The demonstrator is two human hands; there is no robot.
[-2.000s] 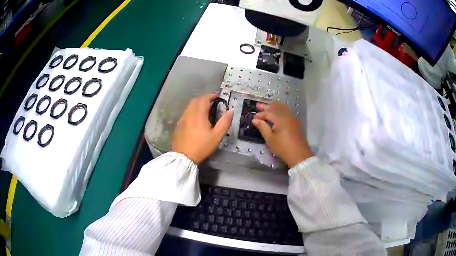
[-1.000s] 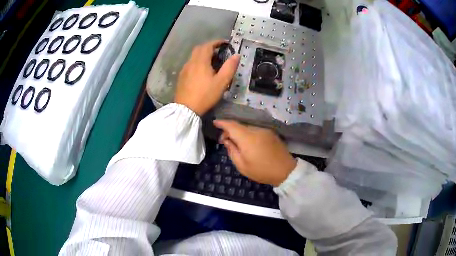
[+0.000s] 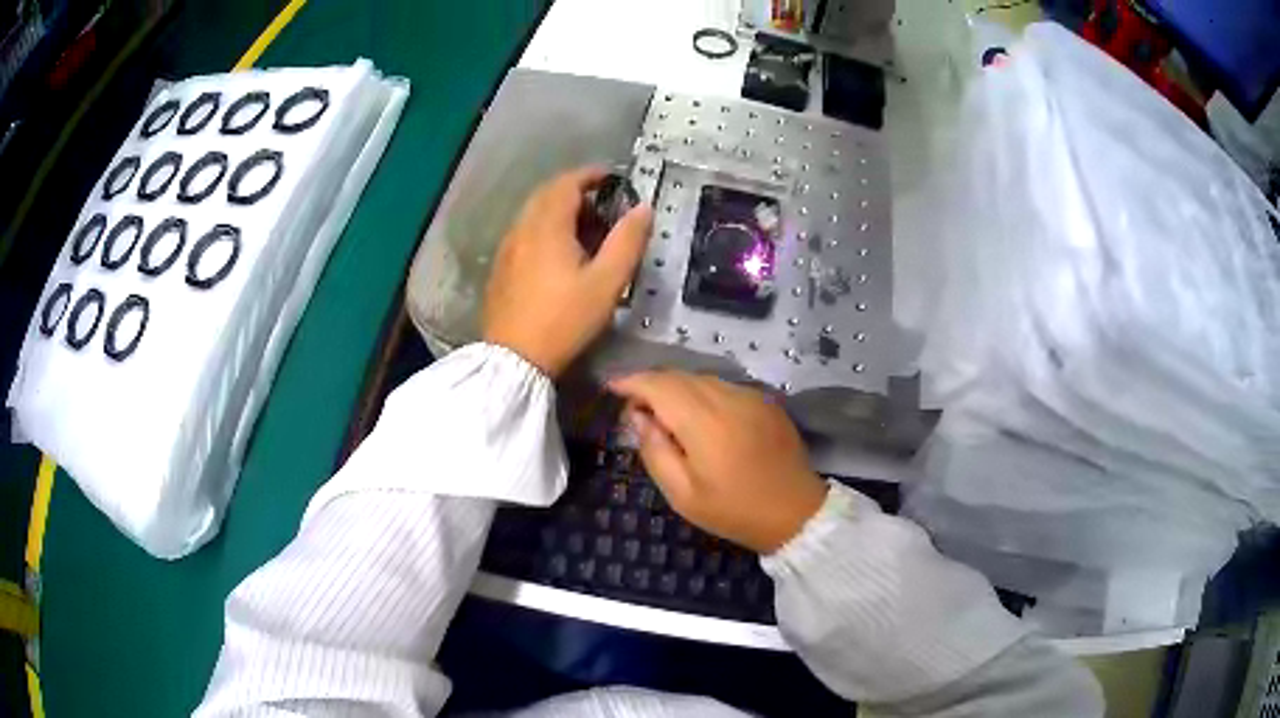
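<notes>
The black marking fixture [image 3: 712, 288] lies on the perforated work plate [image 3: 828, 211]. A ring part [image 3: 719, 247] sits in its round seat, and a bright purple-pink spot glows at its right side. My left hand [image 3: 555, 267] rests left of the fixture at the grey slab's edge, thumb and fingers around a dark ring part [image 3: 612, 198]. My right hand [image 3: 723, 446] is over the rear of the black keyboard [image 3: 618, 540], below the fixture. Its fingers are partly curled, and I cannot tell whether it holds anything.
A left tray stack [image 3: 120, 421] bears rows of dark rings. A taller white sheet stack [image 3: 1081, 323] stands at the right. Two spare black fixture blocks [image 3: 776, 76] and a loose ring [image 3: 715, 44] lie behind the plate. The grey base slab [image 3: 520, 154] is left of the plate.
My right hand has moved from the fixture down to the keyboard. The purple-pink glow has appeared at the fixture. My left hand still holds its ring. The camera view has shifted.
</notes>
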